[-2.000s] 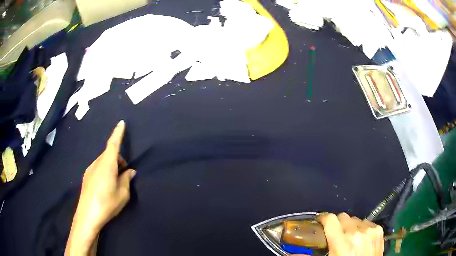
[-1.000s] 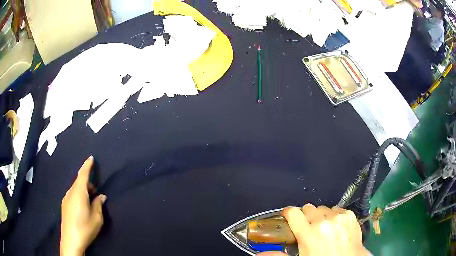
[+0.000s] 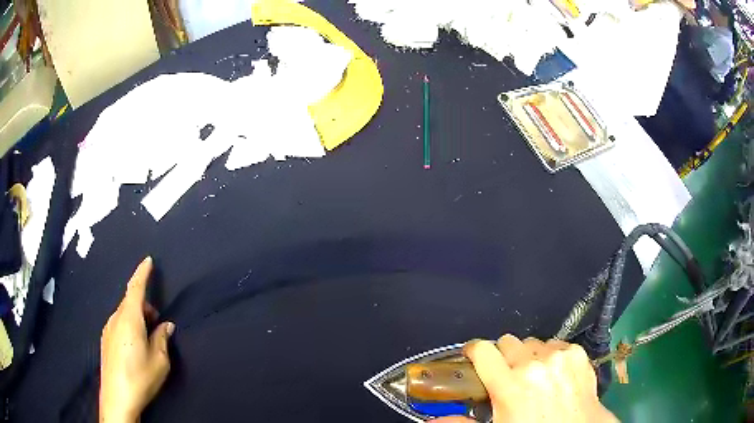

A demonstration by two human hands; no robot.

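Note:
A narrow, curved dark fabric strip (image 3: 372, 256) lies on the dark table cover (image 3: 331, 355), shown by a faint edge line. My left hand (image 3: 136, 351) lies at the strip's left end, index finger extended and thumb apart; whether fabric is pinched under it cannot be told. My right hand (image 3: 537, 376) is closed around the brown wooden handle of the steam iron (image 3: 446, 378). The iron is at the bottom, below the strip, with its silver tip pointing left. Its rear and part of its base are hidden by my right hand and the frame edge.
White cut pieces (image 3: 165, 116) and a yellow curved template (image 3: 351, 107) lie at the far left. A green pencil (image 3: 427, 124) lies far centre. A metal iron rest (image 3: 558, 128) sits on a white sheet (image 3: 624, 178) at right. A black hose (image 3: 613, 289) bends up behind the iron.
The view has shifted, so the table's things sit further left and lower than two seconds ago. In the last second, both hands and the iron have barely moved.

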